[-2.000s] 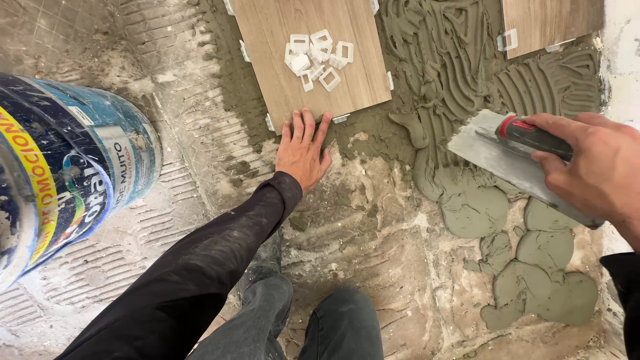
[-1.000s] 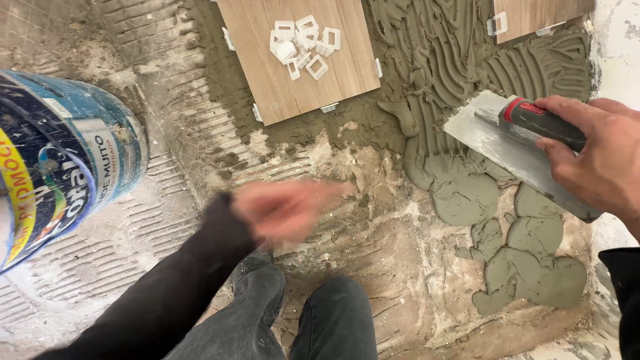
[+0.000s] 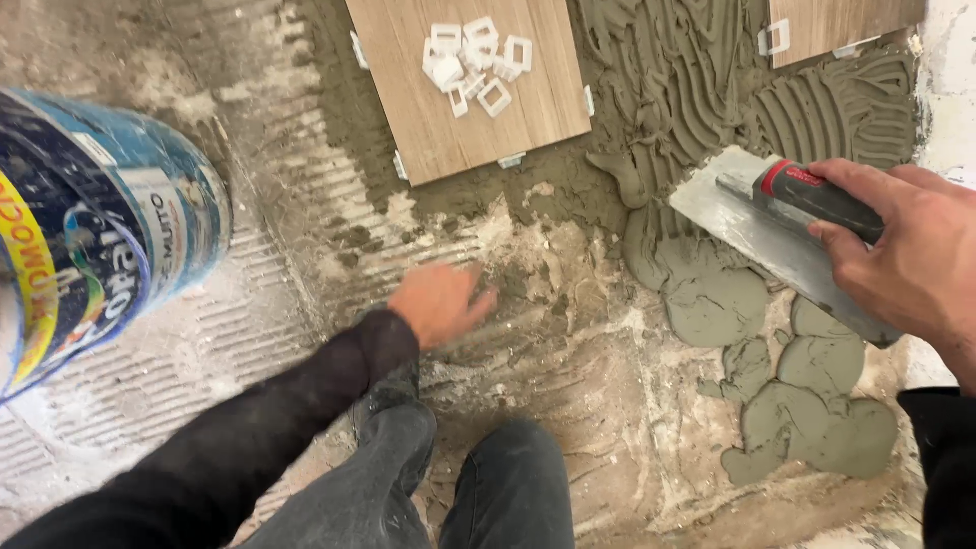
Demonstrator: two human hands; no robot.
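My right hand (image 3: 907,244) grips the dark, red-banded handle of a notched steel trowel (image 3: 770,236), whose blade is over grey-green mortar (image 3: 717,301) at the right. My left hand (image 3: 438,305), blurred, holds nothing that I can see and is above the rough floor, below a wood-look tile (image 3: 473,145). On that tile lies a pile of white plastic tile leveling clips (image 3: 447,72). More clips stick out from under its edges. Ridged mortar (image 3: 671,76) spreads to the right of the tile, with smooth dollops lower down.
A paint-smeared blue plastic bucket (image 3: 171,206) stands at the left on old ridged mortar. Another wood-look tile (image 3: 831,27) lies at the upper right, beside a whitish wall or edge (image 3: 949,99). My knees (image 3: 518,488) are at the bottom middle.
My left hand has left the lower edge of the tile, where it rested two seconds ago, and is now over the bare floor. My right hand keeps its grip on the trowel.
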